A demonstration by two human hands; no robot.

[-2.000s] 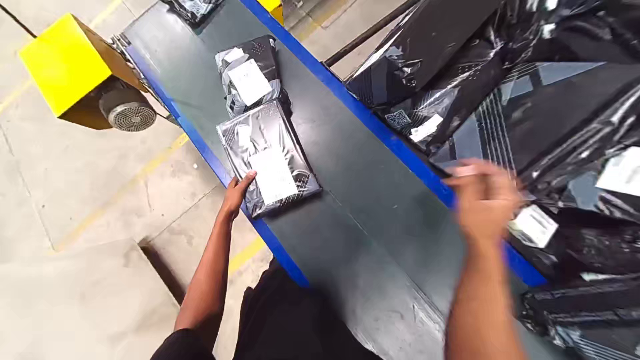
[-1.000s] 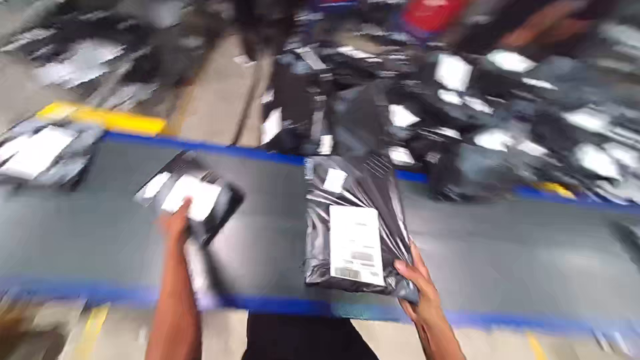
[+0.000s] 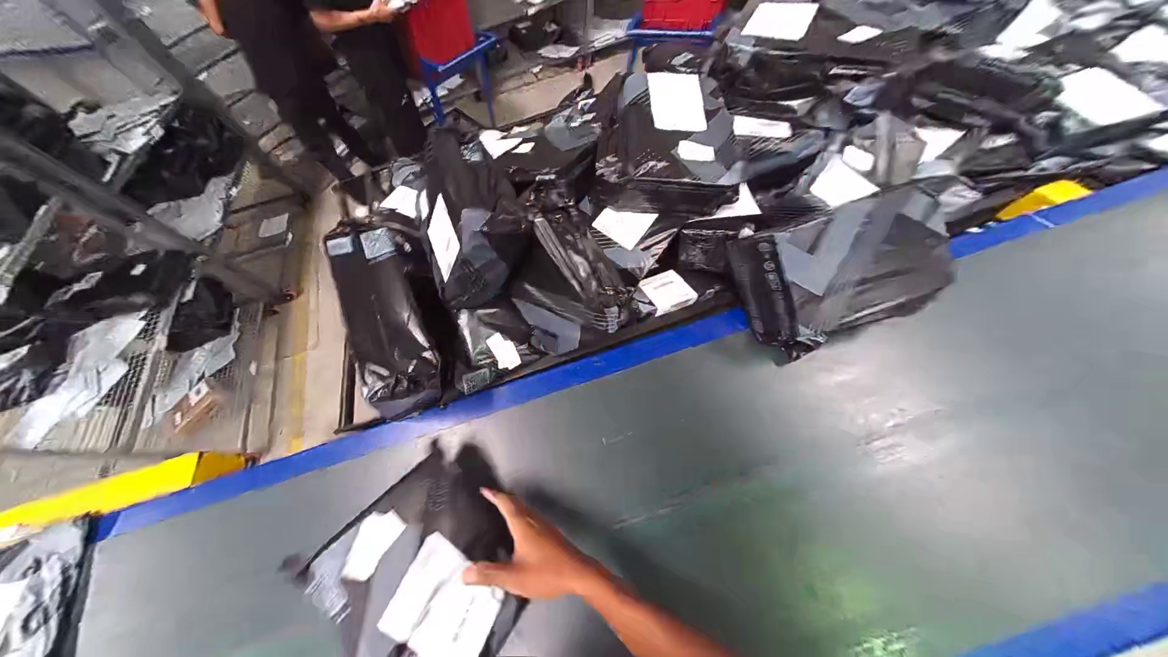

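Observation:
My right hand (image 3: 538, 557) reaches in from the bottom and lies on the right side of a black plastic parcel (image 3: 415, 547). Its thumb rests by the white labels, and the other fingers are at the parcel's upper right edge, partly hidden. This parcel is slightly blurred, over the left part of a dark grey conveyor belt (image 3: 712, 438); whether it touches the belt cannot be told. My left hand is out of view. Farther right, a large black parcel with grey patches (image 3: 849, 265) overlaps the belt's far blue edge (image 3: 584, 365).
Black parcels with white labels (image 3: 675, 109) are heaped beyond the blue edge. Another parcel (image 3: 41, 575) sits at the belt's left end. Yellow blocks (image 3: 137, 488) adjoin the edge. Behind are a mesh cage (image 3: 137, 365), red bins (image 3: 443, 32) on blue frames and two people (image 3: 274, 73).
The view has swung widely. One second ago my left hand was on a parcel at the left and my right hand held another; now only my right hand shows, on a parcel at the left.

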